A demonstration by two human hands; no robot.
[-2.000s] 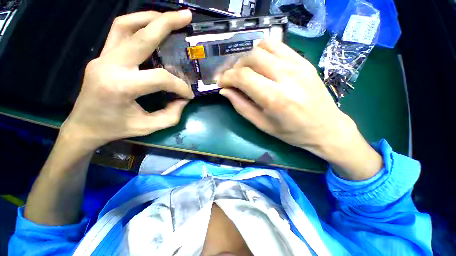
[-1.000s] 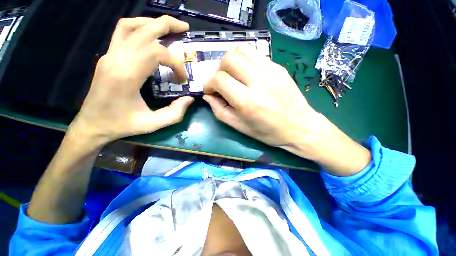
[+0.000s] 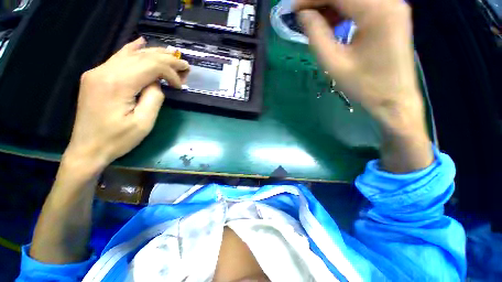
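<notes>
An open phone housing (image 3: 212,74), black with a silver plate and white-silver parts at its right end, lies in a pocket of the black foam tray (image 3: 225,109). My left hand (image 3: 129,91) rests over the housing's left end, fingertips at its orange tab (image 3: 177,54); whether they grip anything is hidden. My right hand (image 3: 366,49) is raised at the upper right, over the parts bags. Its thumb and finger are near each other at the clear poly bag (image 3: 286,25); I cannot tell whether they hold anything.
A second open housing (image 3: 209,15) lies in the tray's upper pocket. Small dark pieces and thin strips (image 3: 342,98) lie on the green mat (image 3: 286,132). A bit of blue bin (image 3: 344,31) shows behind my right hand. Dark foam is at the left.
The housing is now down in the tray pocket, no longer between both hands. My right hand has moved up and right to the bags. My left hand stays at the housing's left end.
</notes>
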